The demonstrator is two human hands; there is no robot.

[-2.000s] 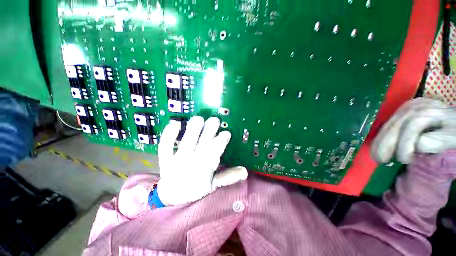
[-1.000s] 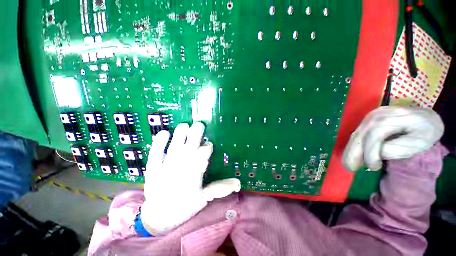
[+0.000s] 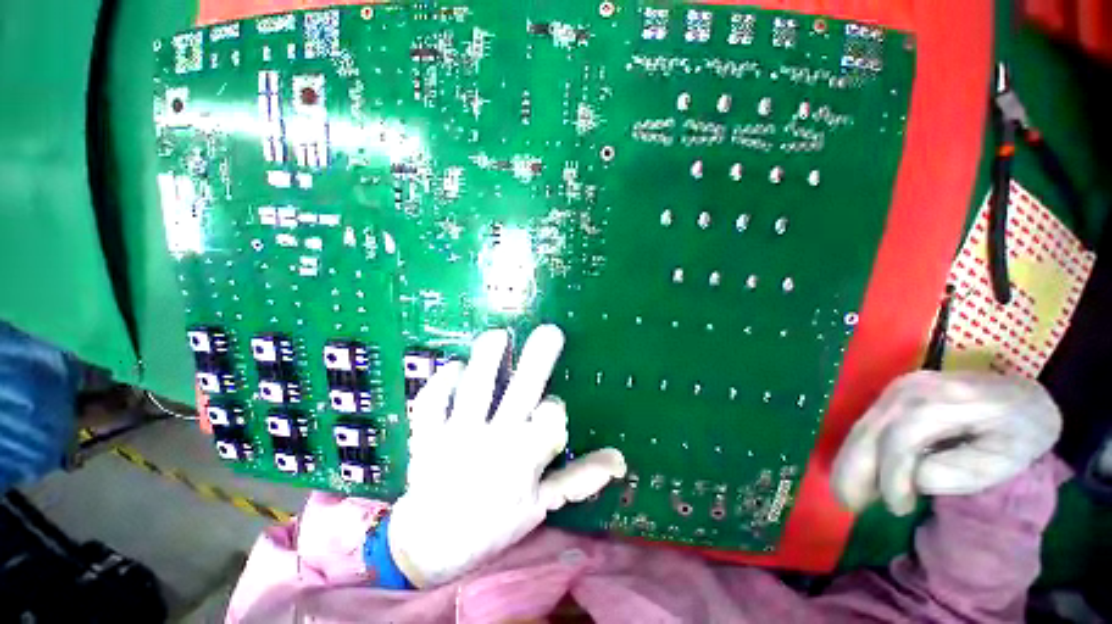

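A large green circuit board (image 3: 707, 354) lies on an orange-red foam sheet (image 3: 841, 488). Black power transistors (image 3: 348, 378) with silver tabs stand in columns at its lower left. My left hand (image 3: 494, 469), in a white glove with a blue band at the wrist, rests on the board's lower middle with fingers spread, covering some transistors. It holds nothing. My right hand (image 3: 951, 445), in a white glove, is beside the board's right edge, over the foam's edge. Its fingers are curled; whether they hold something is hidden.
Side cutters (image 3: 1002, 183) and a sticker sheet with red dots (image 3: 1024, 268) lie on the right, with a thin dark stick (image 3: 939, 329) by the sheet. Green mat (image 3: 55, 159) is at left. Yellow-black floor tape (image 3: 201, 488) and a person's blue-clothed part (image 3: 43, 402) show lower left.
The view has tilted up, showing the board's far edge and the cutters' jaws. My left hand's fingers have shifted slightly and spread on the board. My right hand stays curled by the right edge.
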